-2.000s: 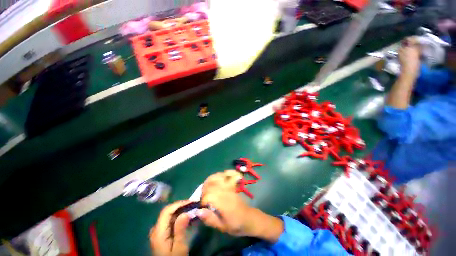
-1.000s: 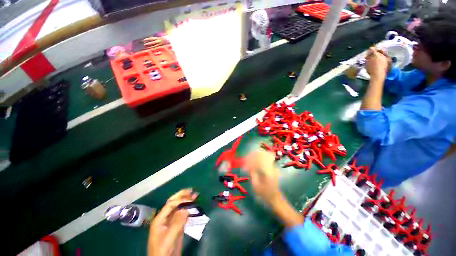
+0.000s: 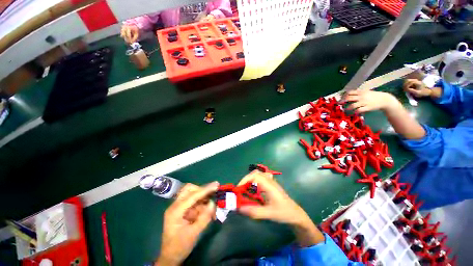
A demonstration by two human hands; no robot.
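My left hand (image 3: 188,221) holds a small black electronic unit (image 3: 221,196) with a white wipe (image 3: 224,207) at it, in front of me above the green mat. My right hand (image 3: 277,202) is closed on a red spring clamp (image 3: 244,195), whose jaws are at the unit; whether they grip it is hidden by the fingers and the wipe. Another red clamp with a black unit (image 3: 258,168) lies on the mat just behind my right hand, partly covered by it.
A clear bottle (image 3: 160,185) stands by the conveyor belt (image 3: 155,137). A red bin (image 3: 80,228) and red pen (image 3: 106,236) are left. Heaped clamps (image 3: 342,135) and a white tray (image 3: 374,218) are right. A neighbour's hand (image 3: 369,101) touches the heap. A red-orange tray (image 3: 205,67) sits beyond the belt.
My right hand has brought a red clamp from near the heap to the unit in my left hand. The neighbour's hand has moved onto the clamp heap. The head view has shifted.
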